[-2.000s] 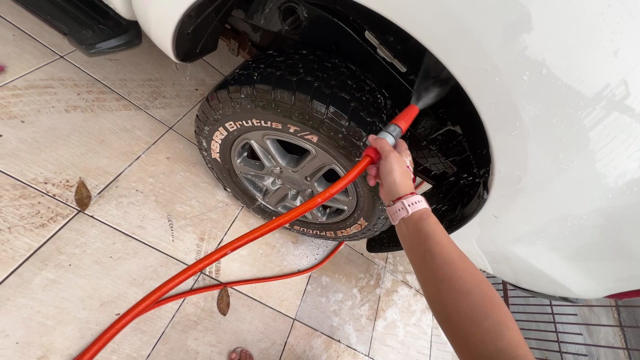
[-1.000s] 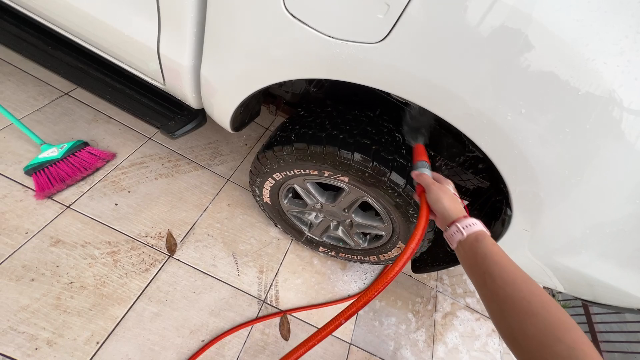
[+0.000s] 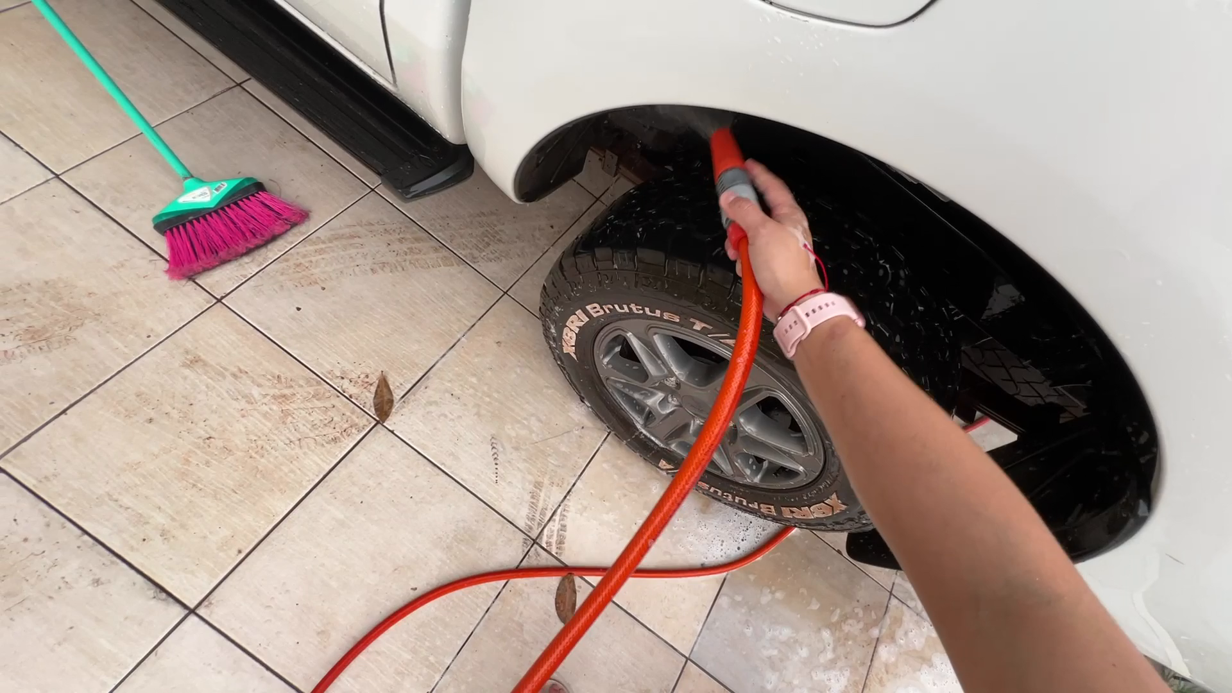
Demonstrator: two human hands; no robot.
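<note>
My right hand (image 3: 775, 231), with a pink watch band at the wrist, is closed around an orange and grey hose nozzle (image 3: 733, 176). The nozzle points up into the wheel arch (image 3: 924, 241) of a white vehicle, and a fine spray shows at its tip. From the nozzle an orange hose (image 3: 664, 510) runs down across the front of the wheel. Below my hand is the wet black tire (image 3: 577, 308) with raised lettering, around a grey alloy rim (image 3: 674, 385). My left hand is out of view.
A broom (image 3: 231, 226) with a green handle and pink bristles lies on the tiled floor (image 3: 192, 433) at the left. Above it runs the vehicle's black side step (image 3: 337, 106). Dry leaves (image 3: 383, 397) and muddy tracks mark the tiles. More hose loops across the floor.
The nozzle has moved from the right part of the wheel arch to its upper left, over the tire's top. The view has shifted, bringing in the broom since the earliest frame.
</note>
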